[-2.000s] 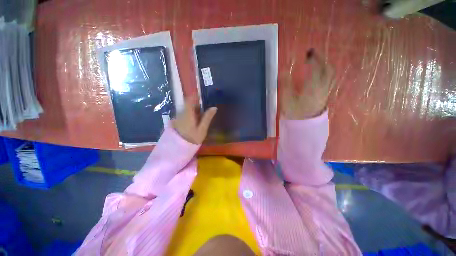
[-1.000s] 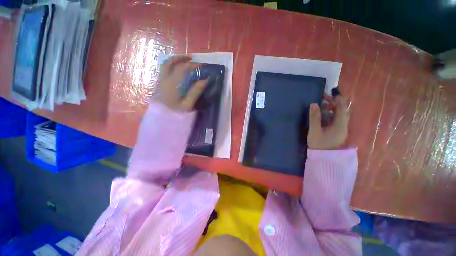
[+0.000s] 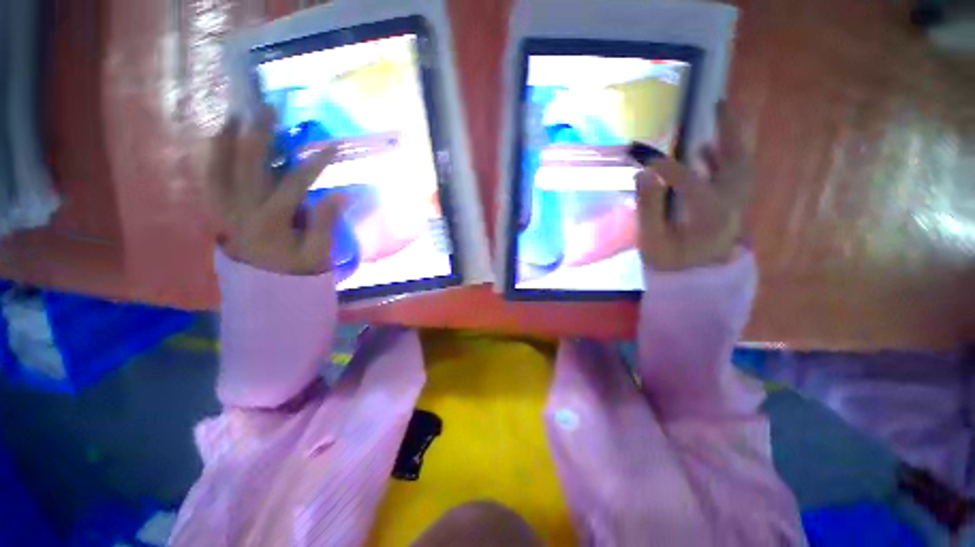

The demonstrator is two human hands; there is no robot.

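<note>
Two tablets with brightly lit, colourful screens lie side by side on white sleeves on the orange-red bench. My left hand (image 3: 276, 203) is over the left edge of the left tablet (image 3: 401, 118), fingers apart, fingertips over the screen. My right hand (image 3: 693, 203) is over the right edge of the right tablet (image 3: 583, 240), with a dark-tipped finger over the screen. Both hands are blurred and hold nothing. I cannot tell whether the fingertips touch the glass. The hands hide the tablets' outer edges.
White-edged stack (image 3: 24, 150) stands at the bench's far left. A blue bin (image 3: 107, 331) with white items is below the bench edge (image 3: 802, 310) on the left. Purple fabric (image 3: 893, 395) shows at the lower right.
The dark tablets now show lit, colourful screens. Both hands have moved from gripping the tablet edges to spread fingers over the screens. The view has shifted, with the stack now cut off at the left.
</note>
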